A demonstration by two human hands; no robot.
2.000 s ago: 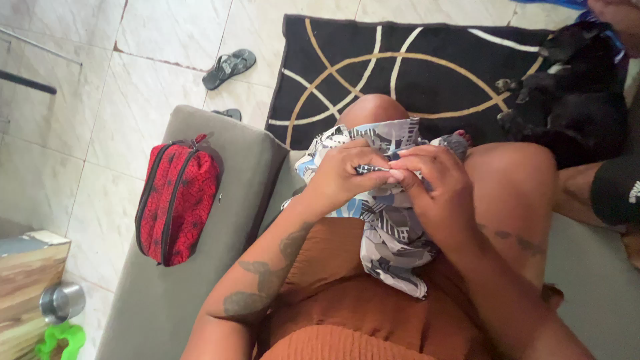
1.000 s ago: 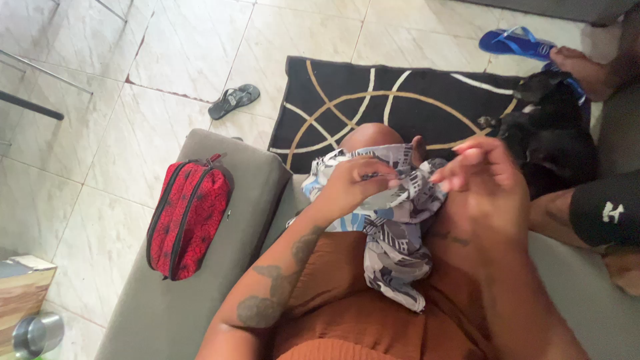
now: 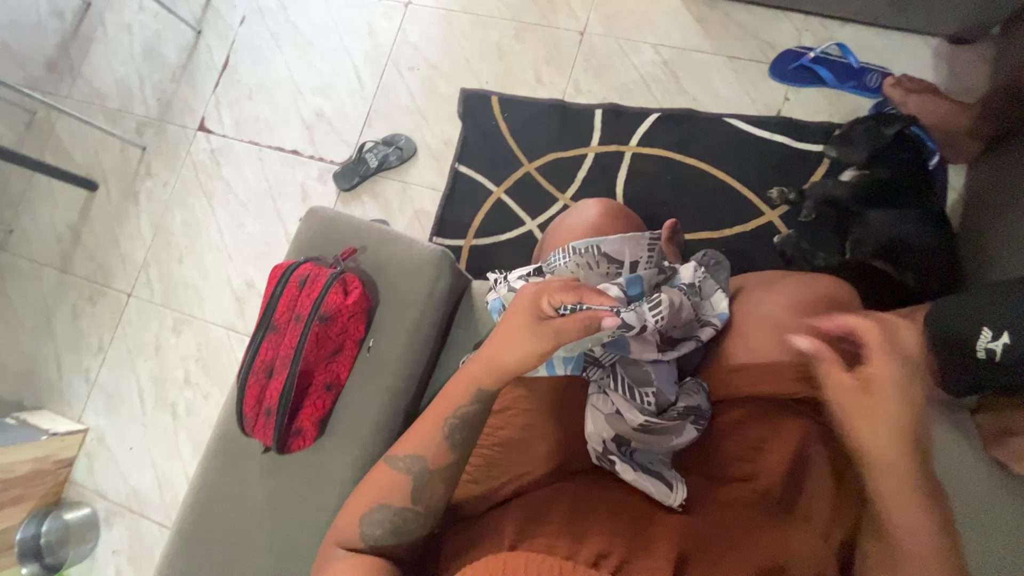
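A grey, white and blue patterned cloth [image 3: 652, 416] lies bunched across my lap, over an orange garment [image 3: 552, 488]. My left hand [image 3: 556, 320] pinches a fold of it between thumb and forefinger. Out to the right, away from the cloth, my right hand [image 3: 868, 376] is raised above my thigh and slightly blurred; its thumb and forefinger are close to each other. Whether anything thin is between those fingertips cannot be told.
A red zipped pouch [image 3: 308, 356] rests on the grey sofa armrest [image 3: 232, 480]. Beyond my knees a black dog [image 3: 888, 212] lies on a patterned rug [image 3: 688, 168]. Flip-flops [image 3: 374, 162] are on the tiles. Another person's leg [image 3: 972, 340] is at the right. A metal pot [image 3: 58, 536] stands lower left.
Two seconds ago both hands were together at the cloth. My right hand has since moved away to the right, while my left hand keeps its pinch on the cloth.
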